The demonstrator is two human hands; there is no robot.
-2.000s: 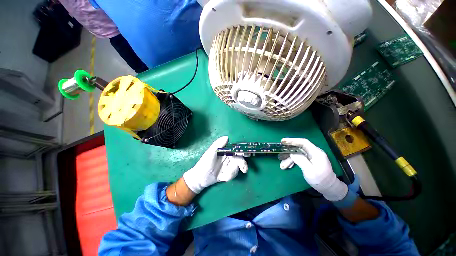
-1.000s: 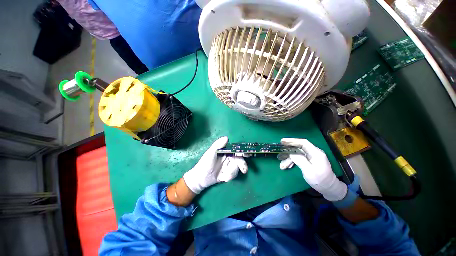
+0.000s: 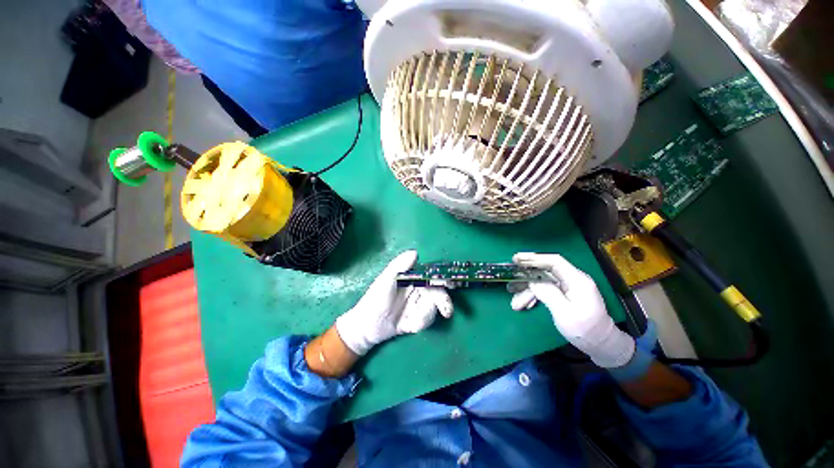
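Observation:
A green circuit board (image 3: pixel 471 272) is held nearly edge-on above the green mat (image 3: pixel 411 361), so it shows as a thin strip with small parts on it. My left hand (image 3: pixel 391 306), in a white glove, grips the board's left end. My right hand (image 3: pixel 572 306), in a white glove with a light blue band at the cuff, grips the board's right end. The board's underside and the fingertips beneath it are partly hidden.
A large off-white fan (image 3: pixel 494 119) stands behind the board. A black fan (image 3: pixel 315 224) with a yellow drum (image 3: pixel 233 192) is at left, near a solder spool (image 3: pixel 137 159). A soldering iron (image 3: pixel 700 265) and stand (image 3: pixel 638 260) are at right. Boards (image 3: pixel 688 164) lie beyond. A person (image 3: pixel 265 55) stands opposite.
The person in blue opposite has shifted slightly to the left. The boards at the right have moved slightly to the right. My hands and the held board look almost unchanged.

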